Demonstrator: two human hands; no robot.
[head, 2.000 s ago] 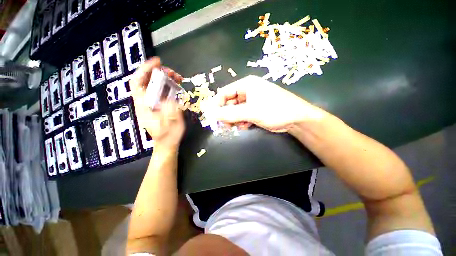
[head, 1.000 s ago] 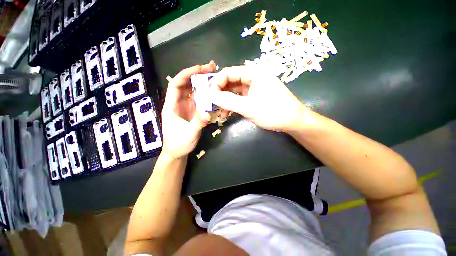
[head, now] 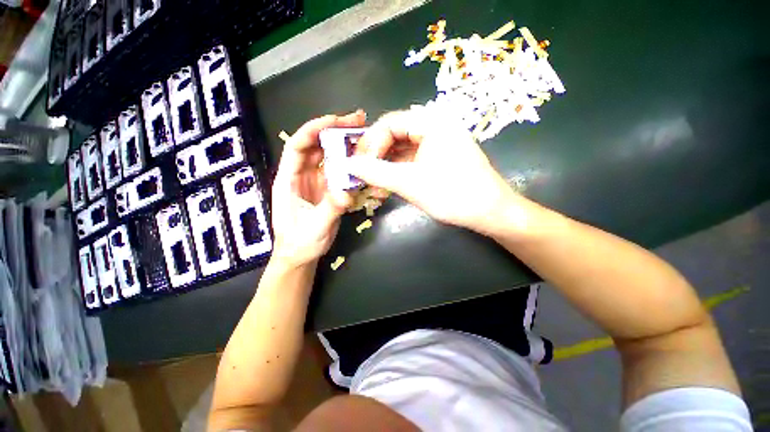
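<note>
A white plastic housing [head: 339,159] with a dark cut-out is held up over the bench. My left hand [head: 306,181] grips it from the left, fingers around its far and near ends. My right hand [head: 422,164] is at its right side, thumb and fingertips pressed onto its face. Whether a small strip is between my right fingertips is hidden. Small pale yellow offcuts [head: 365,225] lie under and just below the hands, mostly covered by them. A loose pile of white strips with orange ends [head: 494,80] lies beyond my right hand.
A black tray [head: 152,245] of white housings in rows is at the left. Stacked black trays [head: 181,38] stand behind it. Pale packing sheets [head: 51,295] are at far left, with a small fan [head: 29,142] above them. A metal rail [head: 338,40] crosses behind the bench.
My left hand has moved right from the tray's edge with the housing, and my right hand has come up to meet it. In the last second the hands have barely moved.
</note>
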